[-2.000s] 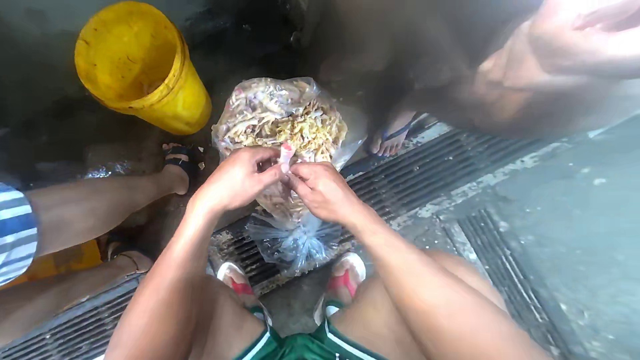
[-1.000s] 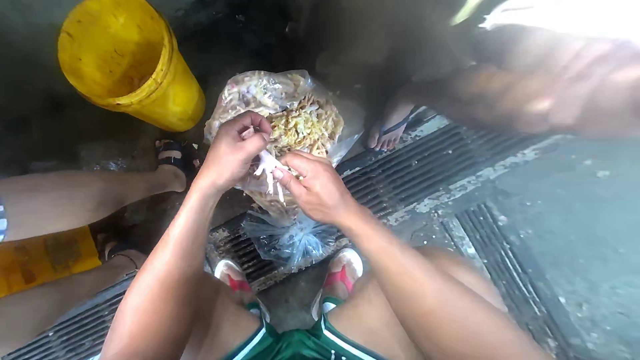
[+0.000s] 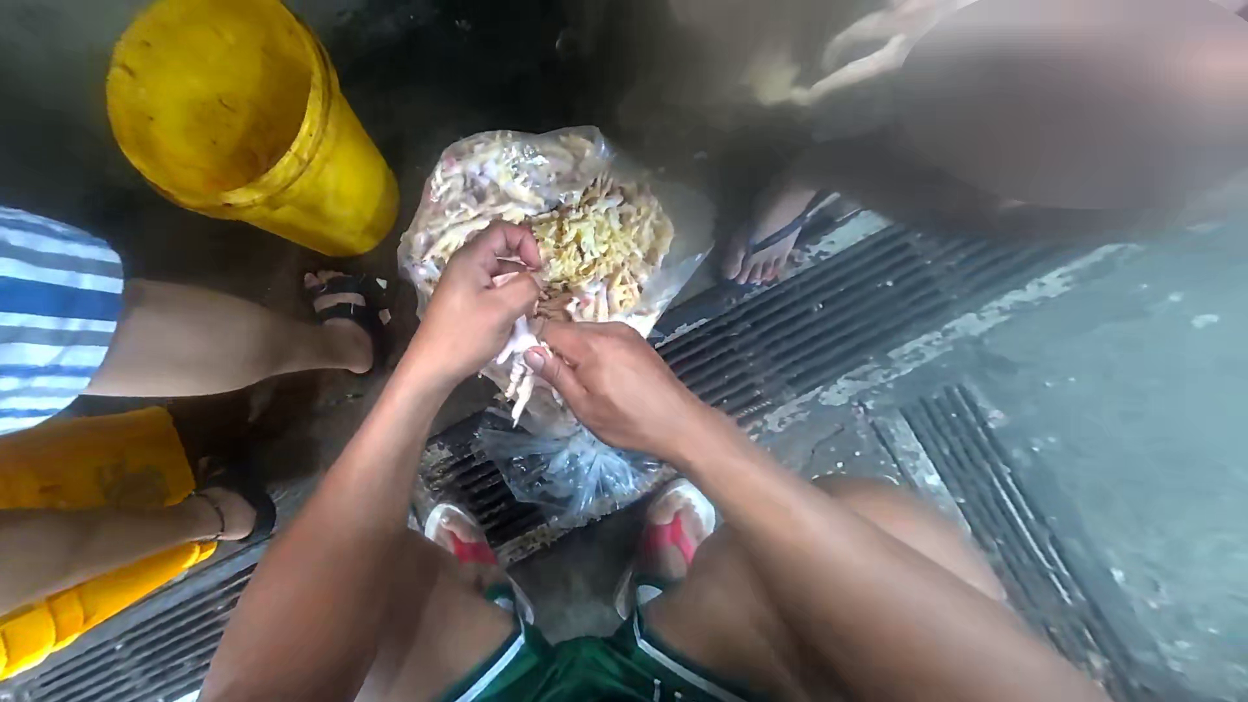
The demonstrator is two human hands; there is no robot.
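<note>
A clear plastic bag (image 3: 517,166) full of pale chicken feet lies on the floor in front of me, with a heap of yellowish scraps or peelings (image 3: 595,234) on top at its right. Above the bag's near part, my left hand (image 3: 487,292) pinches the upper end of a whitish chicken foot (image 3: 522,366). My right hand (image 3: 604,380) grips the same foot from the right, thumb against it. The toes hang down between the hands. The bluish gathered end of a plastic bag (image 3: 575,468) spreads out nearer my feet.
A yellow bucket (image 3: 351,185) stands at the upper left. Two other people are close by: legs and sandalled feet at left beside an orange-yellow plastic object (image 3: 107,463), and a foot in a flip-flop at right. A slotted floor grate (image 3: 799,312) crosses beneath the bag.
Two seconds ago both hands were close together at a pale piece; the chicken foot now hangs toes down between them. At the upper right, the other person's hands have come into view.
</note>
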